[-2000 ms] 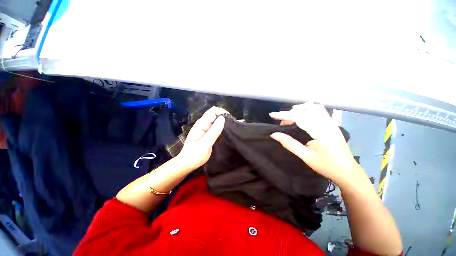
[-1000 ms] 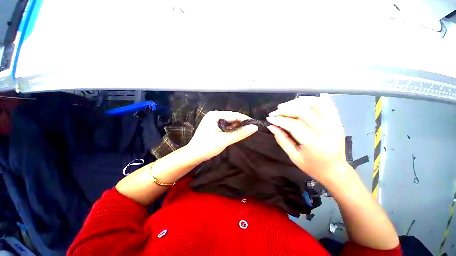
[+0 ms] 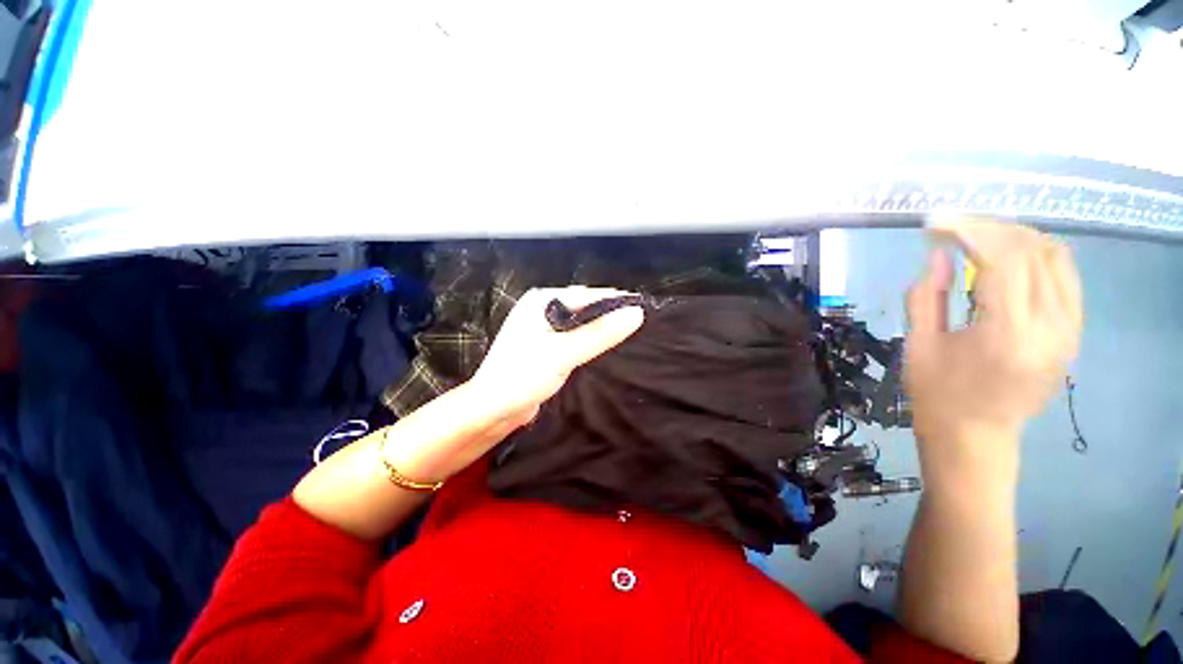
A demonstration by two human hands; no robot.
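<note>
My left hand (image 3: 551, 344) pinches a folded edge (image 3: 594, 311) of dark brown-black cloth (image 3: 688, 402) between thumb and fingers. The cloth lies bunched over my lap, below the table edge. My right hand (image 3: 992, 311) is raised to the right, off the cloth, near the table edge. It is slightly blurred, with thumb and fingers apart; no held thing shows in it. Plaid cloth (image 3: 454, 331) with thin pale lines lies behind and left of my left hand, partly hidden.
A white table (image 3: 519, 117) spans the top, with a scale strip (image 3: 1012, 195) at its right edge. Navy garments (image 3: 117, 441) are heaped left, beside a blue bar (image 3: 324, 288). Dark strips (image 3: 863, 370) lie right of the cloth, above a grey floor (image 3: 1116, 454).
My right hand has left the folded edge and moved to the right, up near the table edge. My left hand still holds the fold in nearly the same place.
</note>
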